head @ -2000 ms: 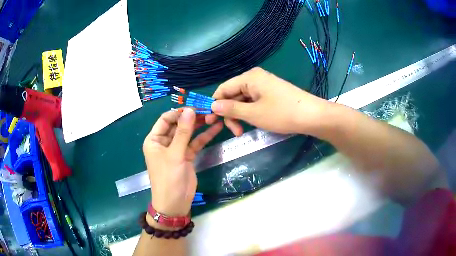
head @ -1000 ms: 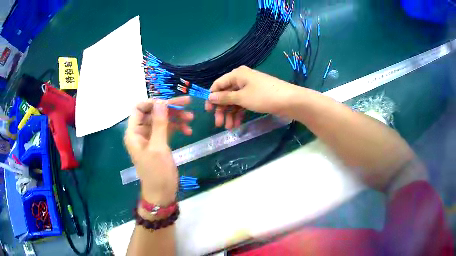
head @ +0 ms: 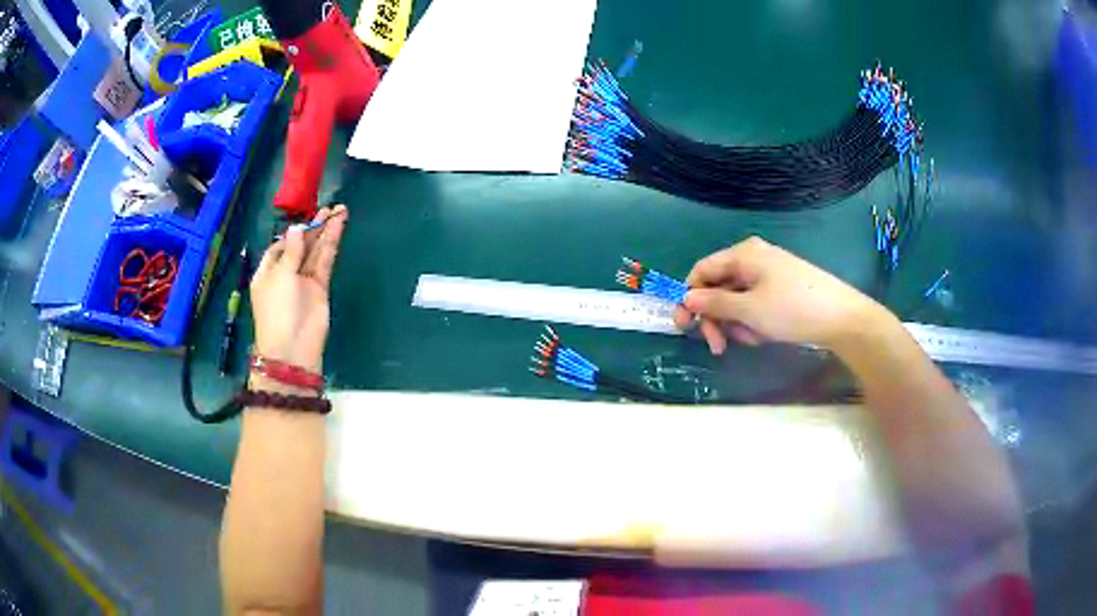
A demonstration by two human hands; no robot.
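Note:
My right hand [head: 764, 295] pinches a small fanned group of blue-sleeved cable ends [head: 660, 284] with orange and metallic tips, above the steel ruler [head: 541, 301]. My left hand [head: 292, 283] is at the left, near the heat gun handle, holding a small thin piece with a blue part [head: 318, 224] between its fingertips. Another group of blue-sleeved ends [head: 575, 366] lies below the ruler. The large curved bundle of black cables [head: 758, 175] lies beyond my right hand, blue sleeves at both ends. More leads [head: 887, 235] lie at its right end.
A white paper sheet [head: 481, 90] lies beside the bundle. The red heat gun [head: 315, 114] and blue parts bins [head: 181, 229], one with red loops, stand at the left. A yellow label [head: 385, 24] is at the top. A long white pad [head: 577, 475] runs along the near edge.
The view has turned and shifted left. My left hand has moved away from the cable ends toward the heat gun and bins. My right hand still holds its group, now over the ruler.

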